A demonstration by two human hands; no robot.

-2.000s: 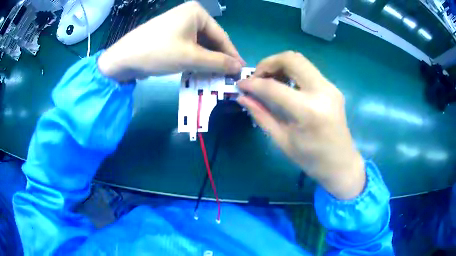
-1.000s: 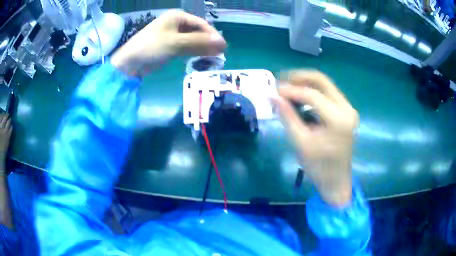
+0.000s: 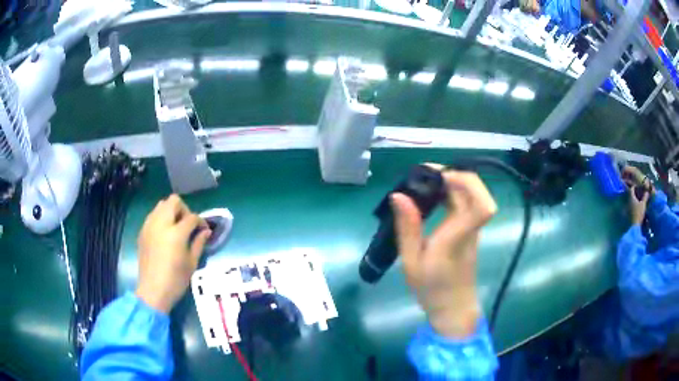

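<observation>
A white plastic housing (image 3: 322,299) lies on the green bench, its dark arched cut-out facing me. A red lead wire (image 3: 235,350) runs down its left arm and off toward me. My left hand (image 3: 179,242) is at the small whitish round dish (image 3: 221,229) beyond the housing, fingertips at its dark contents; whether they pinch anything is hidden. My right hand (image 3: 439,238) holds a black electric screwdriver (image 3: 383,242) by its upper end, right of the housing and above the bench. Its cord (image 3: 521,245) loops off to the right.
Two white housings (image 3: 348,138) stand upright at the pale rail (image 3: 290,140). A bundle of black cables (image 3: 103,231) lies at left beside a white fan (image 3: 52,186). A dark heap (image 3: 549,171) and a blue container (image 3: 608,175) are at right, near another person's hands (image 3: 637,192).
The view has shifted up and right, so the housing appears lower. My left hand has come to the dish. My right hand has left the housing and taken hold of the screwdriver.
</observation>
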